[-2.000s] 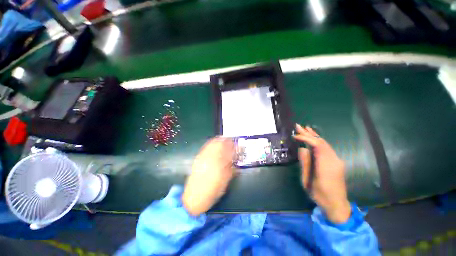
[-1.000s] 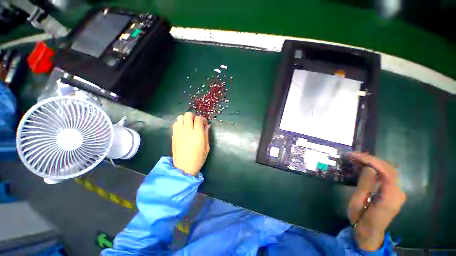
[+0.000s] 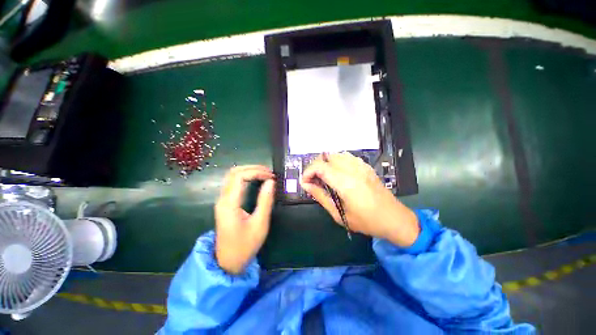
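The open device [image 3: 332, 108] lies in its black tray [image 3: 402, 144], a white panel filling most of it. My right hand [image 3: 356, 193] is over the circuit board [image 3: 292, 176] at the near end and hides much of it. It holds dark tweezers [image 3: 338, 208]; their tips are hidden. My left hand [image 3: 243, 212] is at the tray's left near corner, thumb and forefinger curved close together; whether a small part is between them cannot be seen. A loose pile of small red wired parts [image 3: 189, 147] lies left of the tray.
A neighbouring black tray with a device [image 3: 82, 124] stands at the left. A white fan [image 3: 19, 258] and crumpled clear plastic [image 3: 33, 195] are at the near left. A pale strip [image 3: 457, 27] edges the green belt [image 3: 215, 23] beyond the bench.
My left hand has moved from the red pile to the tray's near left corner. My right hand has moved in over the circuit board. The head view has shifted.
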